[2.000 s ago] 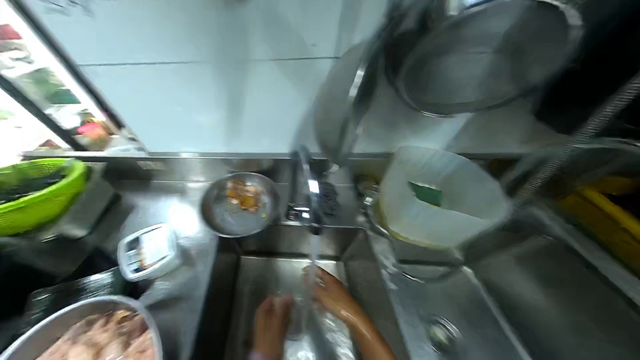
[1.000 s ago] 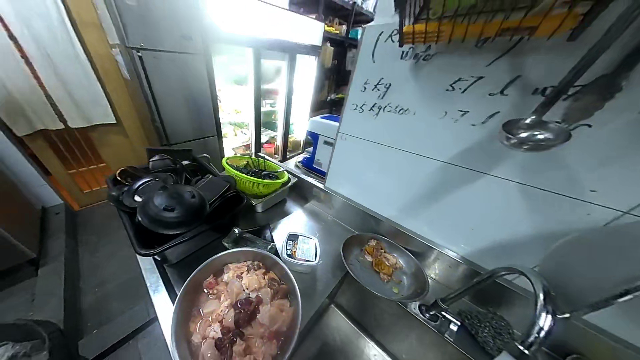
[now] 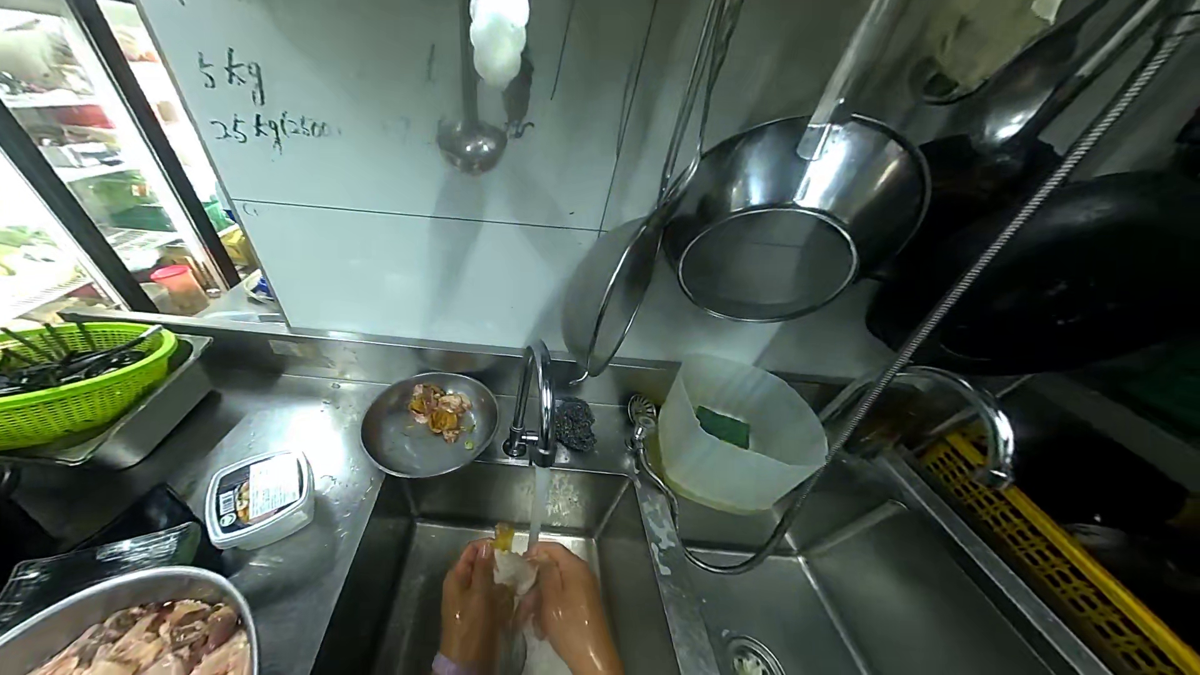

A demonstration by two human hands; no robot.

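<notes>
Water runs from the faucet into the left basin of a steel sink. Under the stream, my left hand and my right hand pinch a pale piece of raw meat between them, with a yellowish bit at its top. Both hands look wet. Behind the basin, left of the faucet, a shallow metal bowl holds yellow-brown scraps. At the lower left, a large metal bowl contains many raw meat pieces.
A lidded plastic tub and a green basket stand on the left counter. Steel wool lies behind the faucet. A translucent container with a green pad sits right of it. Strainers and a ladle hang above; a yellow crate is at right.
The view swung left, with my hands out of sight, then back to the sink. Compared with the oldest frame, my hands now hold a pale piece up under the stream.
</notes>
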